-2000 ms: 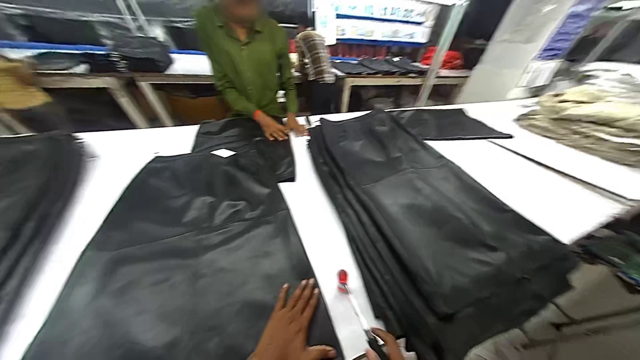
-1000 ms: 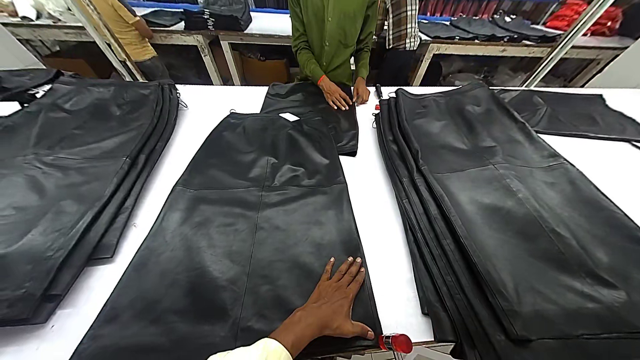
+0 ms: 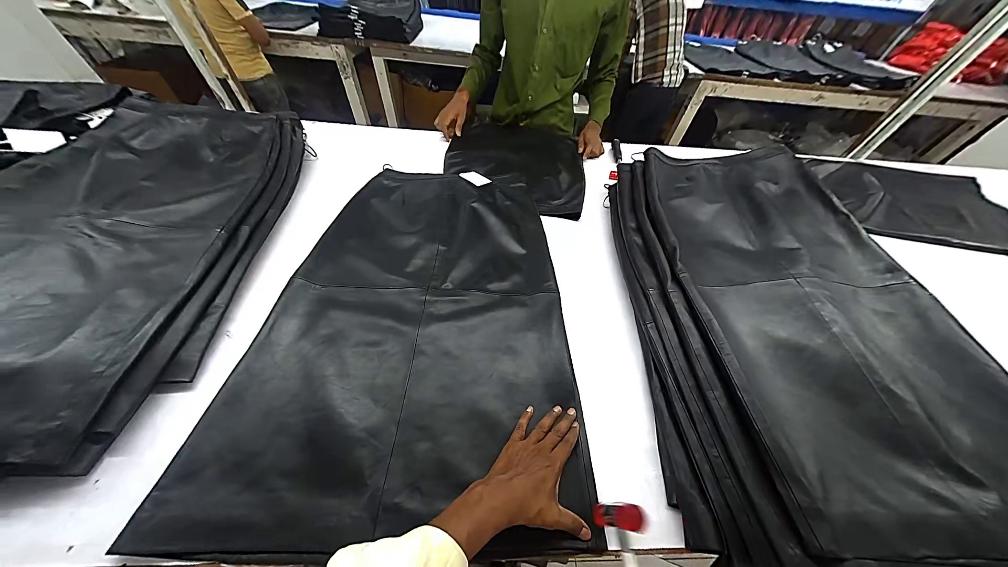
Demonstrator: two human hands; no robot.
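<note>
My left hand (image 3: 531, 476) lies flat with spread fingers on the lower right part of a long black leather skirt (image 3: 409, 339), which is laid out with its waist away from me. Beside my thumb, at the skirt's hem corner, is the red head of a mallet or similar tool (image 3: 620, 516), blurred, its light shaft running down out of view. My right hand is out of view. A small white tag (image 3: 476, 179) is on the skirt's waist. Beyond it, a person in a green shirt (image 3: 543, 71) has both hands at a smaller black leather piece (image 3: 520, 161).
Stacked black leather skirts lie at the left (image 3: 134, 260) and right (image 3: 827, 315) of the white table (image 3: 630, 441). Another dark-handled tool with red (image 3: 615, 161) lies at the right stack's far end. Farther back stand benches with dark goods and a red pile (image 3: 945, 51).
My right hand, seen two seconds ago on the tool's handle, is out of view. The other person's hands have moved apart along the black piece. The view has shifted.
</note>
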